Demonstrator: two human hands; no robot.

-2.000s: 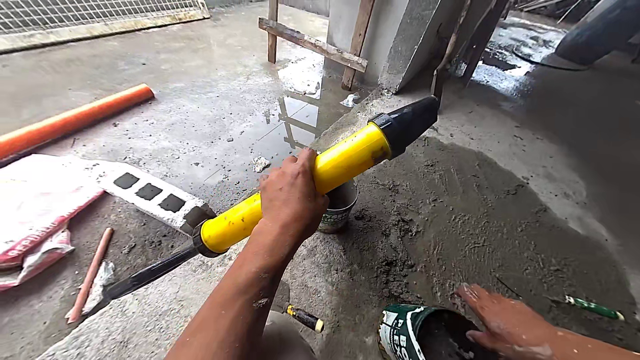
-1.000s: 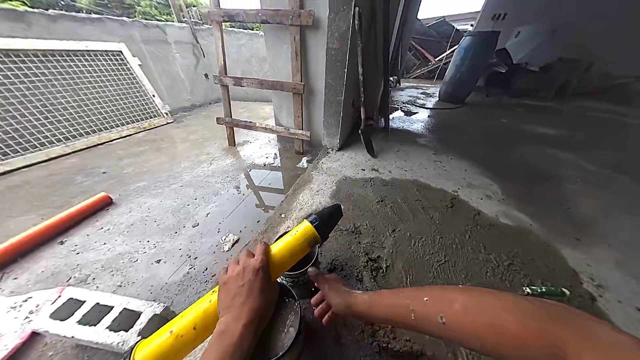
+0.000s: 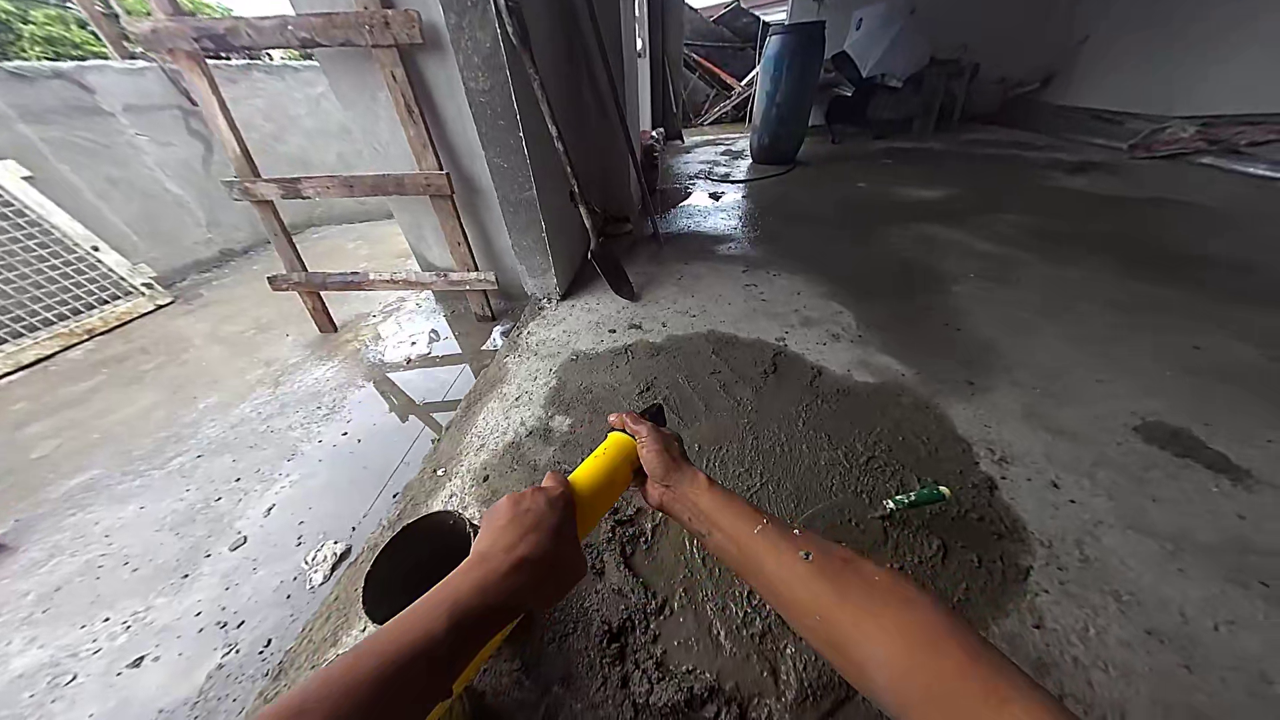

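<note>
My left hand [image 3: 532,545] is closed around the yellow barrel of a mortar gun [image 3: 603,478], a tube with a black nozzle [image 3: 652,414]. At the front end, my right hand [image 3: 652,462] grips the tube where the black nozzle begins. The tube slants over a spread of wet mortar [image 3: 780,430], and its rear end runs out of view below. A dark round bucket [image 3: 418,565] stands left of my left hand. On the mortar, right of my right forearm, lies a trowel, its green handle [image 3: 916,499] showing; its blade is hard to make out.
A wooden ladder [image 3: 340,187] leans by the concrete column [image 3: 500,150], with a shovel [image 3: 612,272] beside it. A puddle [image 3: 400,410] lies on the floor at left. Farther back stand a blue barrel [image 3: 787,95] and a low wall [image 3: 150,150]; a metal grille [image 3: 60,260] is at far left.
My right hand has moved from beside the buckets onto the front of the yellow tube. The tube's nozzle is now over the mortar. The view has shifted to the right.
</note>
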